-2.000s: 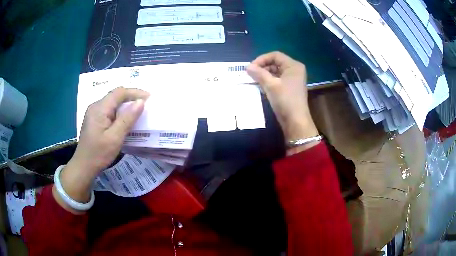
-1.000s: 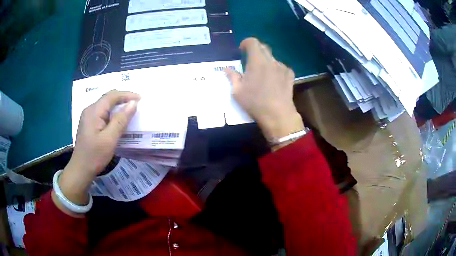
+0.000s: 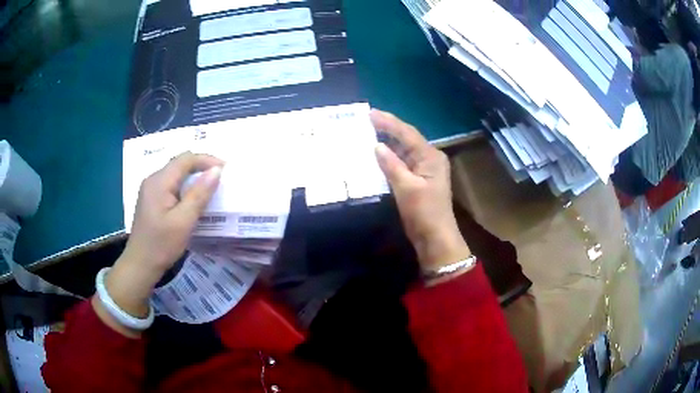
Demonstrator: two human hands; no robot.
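A flat box blank (image 3: 253, 69) lies in front of me, its black panel with headphone drawing away from me and its white flap towards me. A small barcode label (image 3: 343, 116) is on the flap near its right corner. My left hand (image 3: 175, 206) holds the folded label strip (image 3: 249, 224) over the flap, and a curling part with rows of barcodes hangs below it. My right hand (image 3: 418, 180) is at the flap's right edge, thumb on one side and fingers behind, gripping the edge.
A white label roll (image 3: 17, 183) stands on the green bench (image 3: 69, 100) at left, its strip trailing over the edge. An uneven pile of other blanks (image 3: 529, 92) lies at right. Crumpled brown cardboard (image 3: 553, 269) is at lower right, below the bench.
My right hand has moved from the barcode label down to the flap's right edge and taken hold there. The left hand keeps the label strip. The view has shifted slightly.
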